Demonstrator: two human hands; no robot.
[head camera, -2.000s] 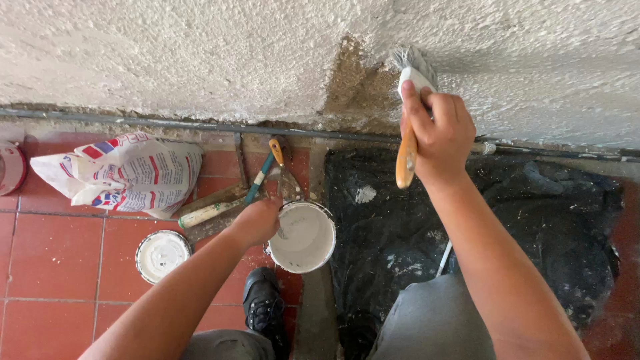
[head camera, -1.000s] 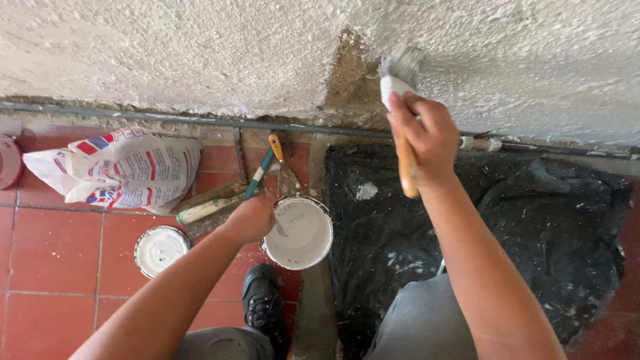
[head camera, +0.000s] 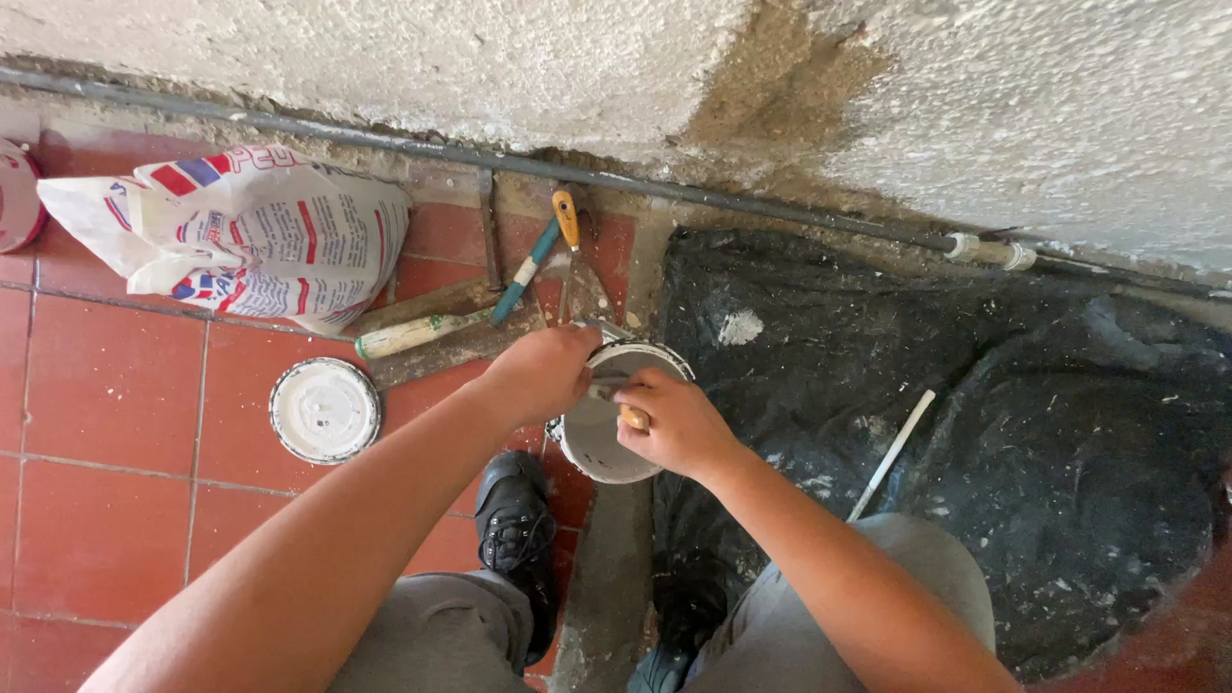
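Note:
My right hand (head camera: 669, 423) grips the wooden handle of a paintbrush (head camera: 634, 417) over the open paint bucket (head camera: 602, 462); its bristles are mostly hidden inside the bucket. My left hand (head camera: 551, 373) holds the bucket at its upper left rim, its fingertips partly hidden. The bucket stands at the edge of the red tiles, with light grey-white paint on its inner wall. Above it, the rough wall (head camera: 404, 67) shows a bare brown patch (head camera: 789, 82) beside whitish textured coating.
A printed plastic bag (head camera: 289, 236), a round lid (head camera: 325, 411), a wooden-handled putty knife (head camera: 568, 221) and other hand tools (head camera: 423, 334) lie left. A pipe (head camera: 722, 197) runs along the wall's foot. Black sheeting (head camera: 962, 385) with a white stick (head camera: 890, 457) covers floor at right. A shoe (head camera: 517, 529) is near the bucket.
My right hand has brought the paintbrush down from the wall to the bucket. My left hand stays at the bucket's rim. The view has shifted.

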